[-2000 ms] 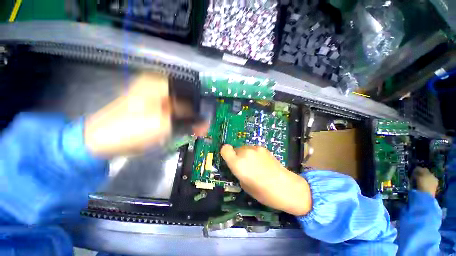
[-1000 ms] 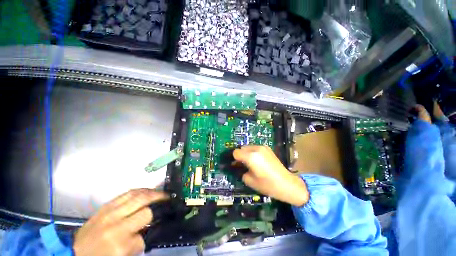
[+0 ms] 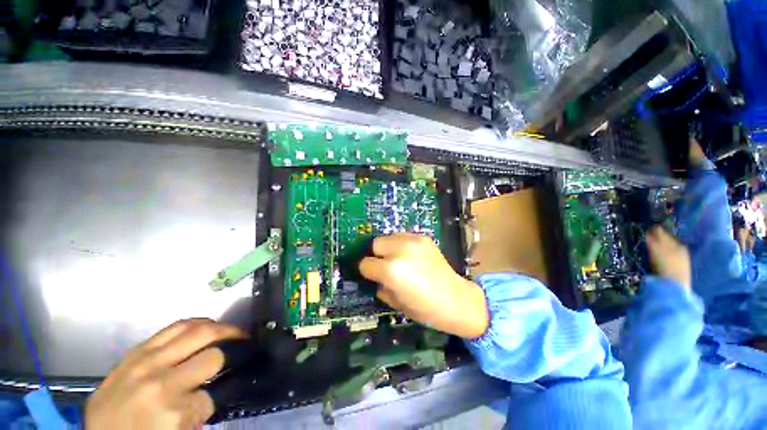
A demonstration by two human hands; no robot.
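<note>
The green circuit board (image 3: 315, 201) lies in a black carrier (image 3: 273, 353). A light green strip (image 3: 336, 146) runs along its far edge. A yellow component (image 3: 314, 286) and white connectors (image 3: 313, 330) show on its near left part. My right hand (image 3: 425, 281) is over the middle of the board, fingers bent together, with black at the fingertips; whether they hold a part is hidden. My left hand (image 3: 164, 378), with a black finger covering, is at the carrier's near left corner, fingers curled; its grip is unclear. A pale green clamp (image 3: 245, 264) points outward at the carrier's left side.
Bins of grey blocks (image 3: 446, 63) and white-silver parts (image 3: 311, 42) stand beyond the toothed rail (image 3: 126, 117). A shiny metal plate (image 3: 143, 243) is left. A brown panel (image 3: 509, 231) and another board (image 3: 589, 231) are right, with other people's blue-sleeved arms (image 3: 673, 353).
My left hand has come from beside the board's far left part down to the carrier's near left corner. My right hand stays over the board. The view has shifted, so the board appears farther left.
</note>
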